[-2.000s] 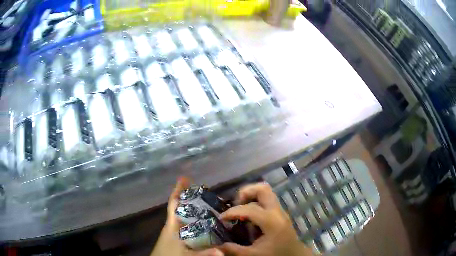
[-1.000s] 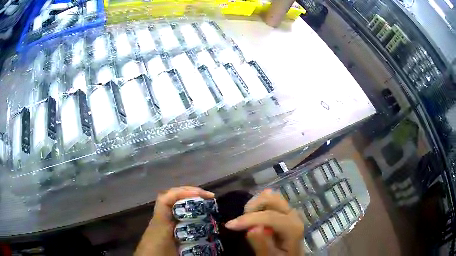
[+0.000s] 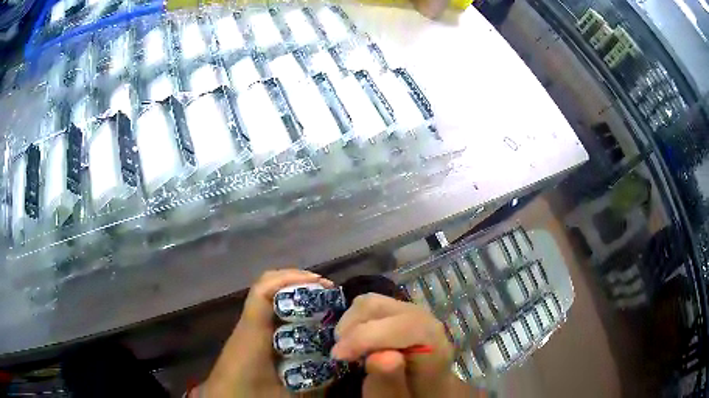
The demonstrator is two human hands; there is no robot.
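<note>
My left hand (image 3: 253, 334) holds three white device units (image 3: 303, 340) stacked side by side, with their oval ends and dark, silvery circuit boards facing up. My right hand (image 3: 396, 338) is at the right side of the units, its fingertips close to the middle and lower ends. A thin red-orange tool (image 3: 416, 350) shows between its fingers; its tip is hidden. Thin red strands show at the right edge of the board ends.
A clear blister tray (image 3: 233, 183) of white units with black side strips lies on the bench (image 3: 536, 124). A lower tray of units (image 3: 505, 303) is right of my hands, below the bench edge. Blue (image 3: 101, 23) and yellow (image 3: 256, 3) bins stand at the back.
My right hand has moved left, from apart to right against the units. The three units sit slightly higher in view. Earlier, the units were tilted and partly covered by my right hand.
</note>
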